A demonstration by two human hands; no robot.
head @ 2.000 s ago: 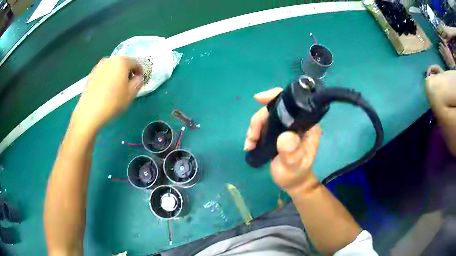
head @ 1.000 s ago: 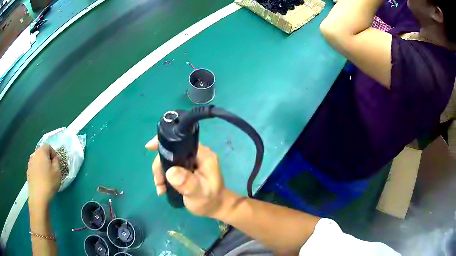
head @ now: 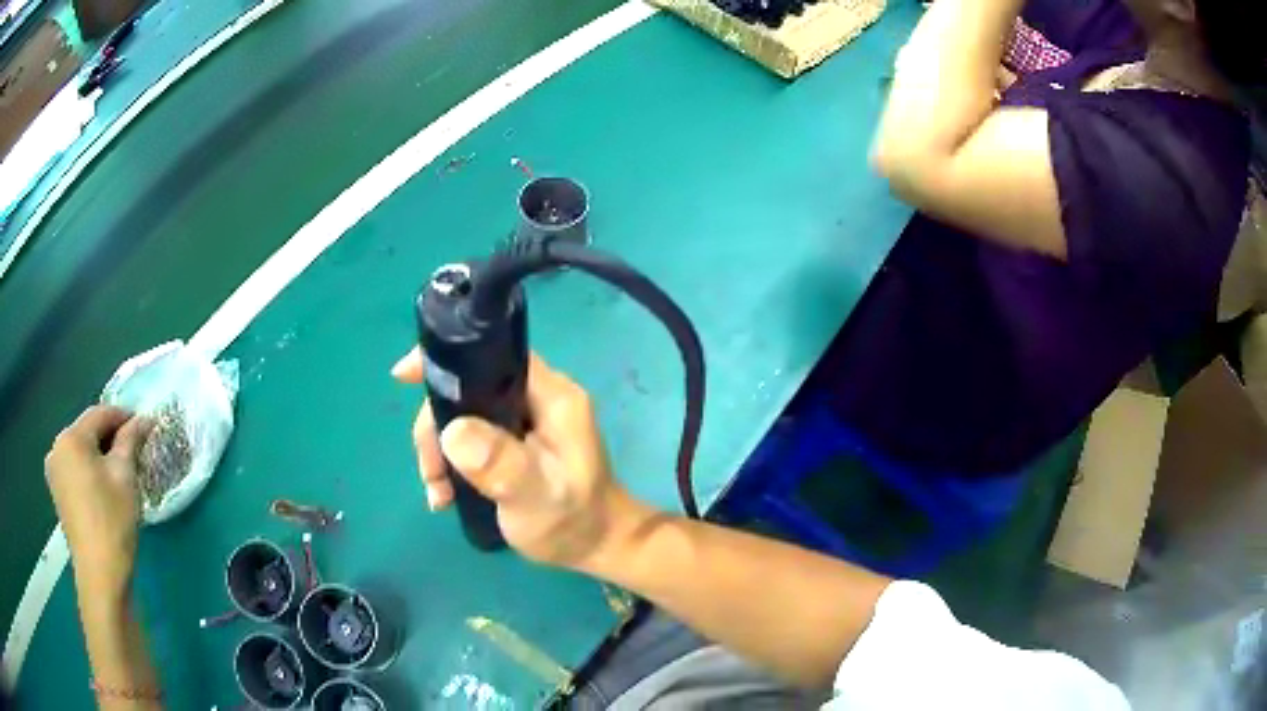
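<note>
My left hand (head: 100,479) is at the screw bag (head: 206,403), fingertips bent together at the edge of the heap of screws (head: 164,456); whether they hold a screw cannot be told. My right hand (head: 535,465) is shut around the black electric screwdriver (head: 473,364), cable end up; its bit is not visible. Several dark grey fan housings (head: 338,626) stand grouped at the lower left, with motors inside and red wires. Another fan housing (head: 555,208) stands alone beyond the screwdriver.
A small brown metal piece (head: 299,514) lies above the housings. A yellowish tape strip (head: 517,651) is near the bench edge. A cardboard parts tray (head: 792,42) with black parts is at the top. A person in purple (head: 959,333) is at the right. The conveyor belt (head: 278,167) runs along the left.
Since two seconds ago the view has swung right. In the last second my left hand has drawn back slightly over the screws, its fingers now more visible. The screwdriver stays in my right hand.
</note>
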